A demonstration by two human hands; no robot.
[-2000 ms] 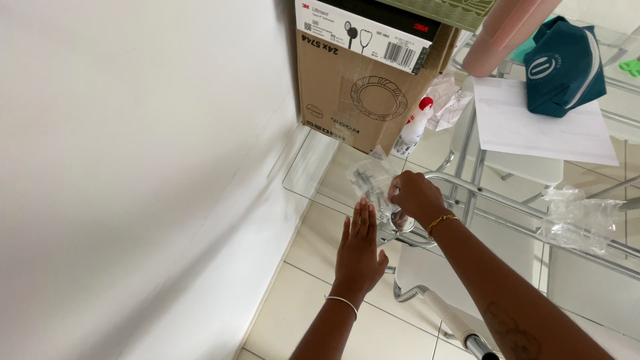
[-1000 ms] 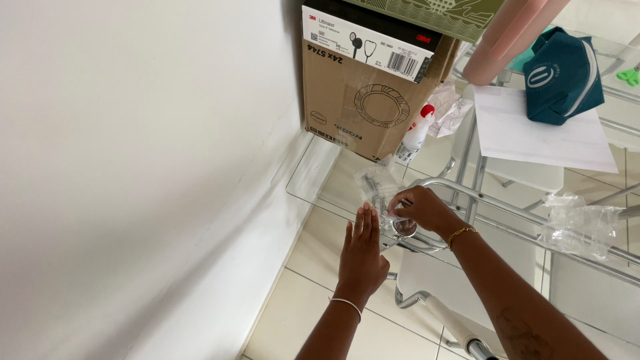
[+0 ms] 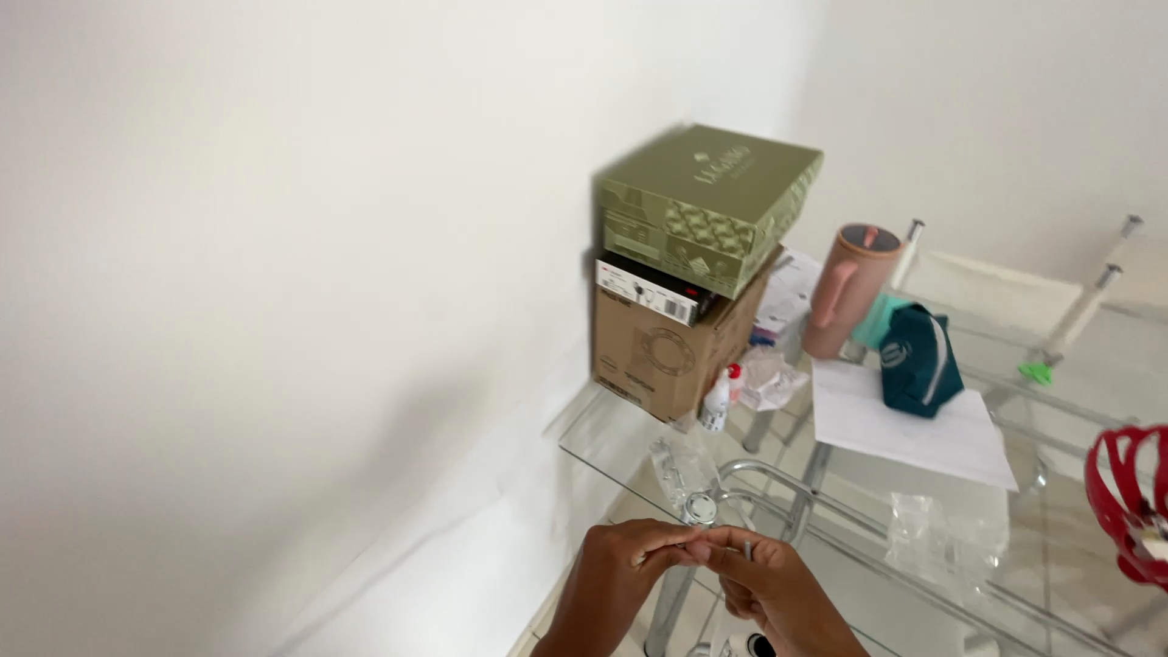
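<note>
My left hand and my right hand meet at the fingertips above the near edge of the glass table. Between the fingers of my right hand a small grey rod-like piece sticks up; what it is cannot be made out. My left fingertips pinch at the same spot, and whatever lies between them is mostly hidden. Just beyond the hands is the round metal cap of a table leg, with a clear plastic bag of small parts lying beside it on the glass.
Against the white wall stand a cardboard box, a stethoscope box and a green box, stacked. Farther right are a white bottle with a red cap, a pink tumbler, a teal pouch on paper, crumpled plastic and a red basket-like object.
Earlier my hands were beside the plastic bag at the table corner; now they are together nearer to me, fingertips touching. The view has tilted up, showing more of the boxes and table.
</note>
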